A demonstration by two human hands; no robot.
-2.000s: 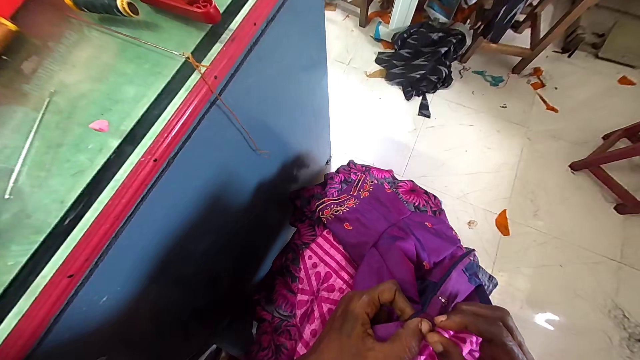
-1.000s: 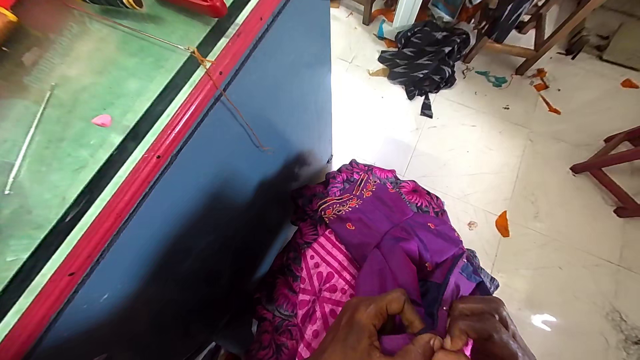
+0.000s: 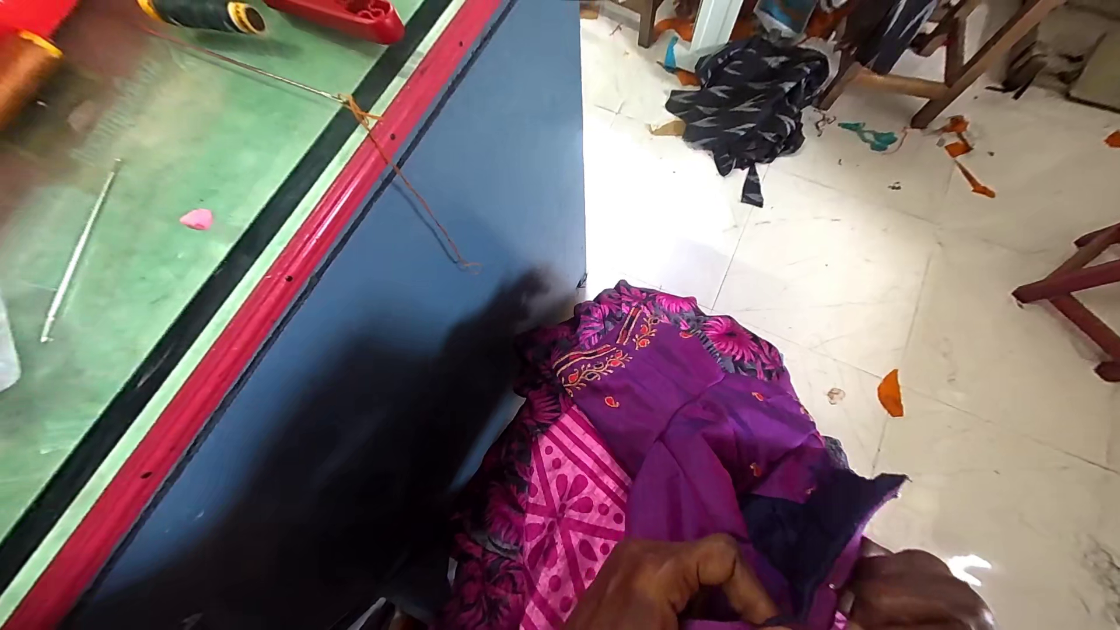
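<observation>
A purple embroidered fabric piece (image 3: 665,385) with a dark lining lies over pink patterned cloth (image 3: 569,516) and black-and-pink floral cloth at the lower middle. Near the bottom edge, my left hand (image 3: 674,586) pinches the purple fabric, its fingertips partly cut off by the frame. To the right, my right hand (image 3: 914,591) grips the fabric's edge beside the dark lining (image 3: 805,525), with its fingers curled and partly hidden.
A glass-topped table with a red edge (image 3: 289,278) stands at left, holding a thin metal hooked tool (image 3: 83,249), a thread spool (image 3: 206,15) and a red plastic object (image 3: 350,16). Dark patterned cloth (image 3: 752,101), orange scraps (image 3: 890,394) and wooden legs (image 3: 1081,271) are on the floor.
My hands have moved lower and farther apart at the fabric. More of the dark lining now shows, with a corner of it sticking out to the right.
</observation>
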